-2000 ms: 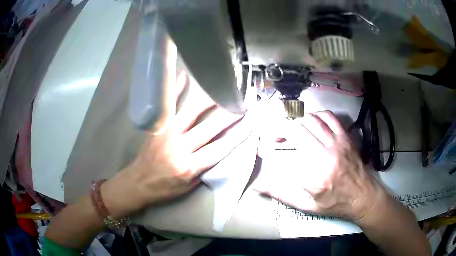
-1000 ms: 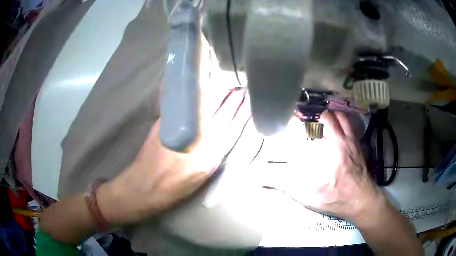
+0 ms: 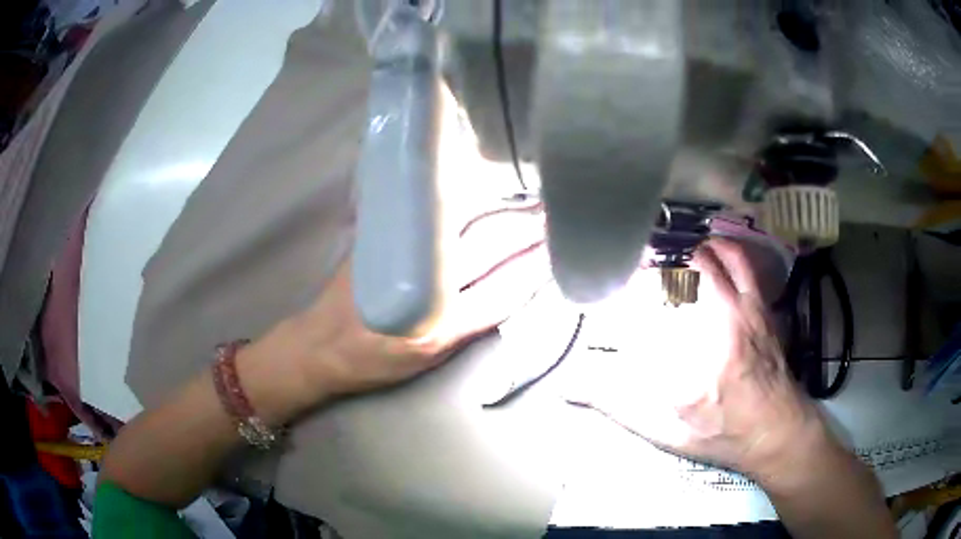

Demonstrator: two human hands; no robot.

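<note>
A large taupe cloth panel [image 3: 253,200] lies across the table, left of and under the needle area, glaring white near the lamp. A paler strip [image 3: 522,363] with a dark curved edge lies on it below the machine head [image 3: 606,137]. My left hand [image 3: 395,337] lies on the cloth, fingers spread toward the needle area, partly behind the lamp [image 3: 397,200]. My right hand [image 3: 727,379] rests on the right of the needle area, washed out by glare; whether it holds anything cannot be told. The presser foot and needle are hidden behind the head.
Black scissors [image 3: 843,326] lie right of my right hand, with a thin dark stick [image 3: 912,316] beyond. A cream ridged knob [image 3: 800,215] is at upper right. Grey and pink layers [image 3: 65,305] hang at the far left. Printed ruler marks [image 3: 896,455] run along the near edge.
The view has shifted, so the lamp and machine head appear farther right and lower. My left hand lies flatter on the cloth, and the pale strip has changed shape. My right hand stays near its place.
</note>
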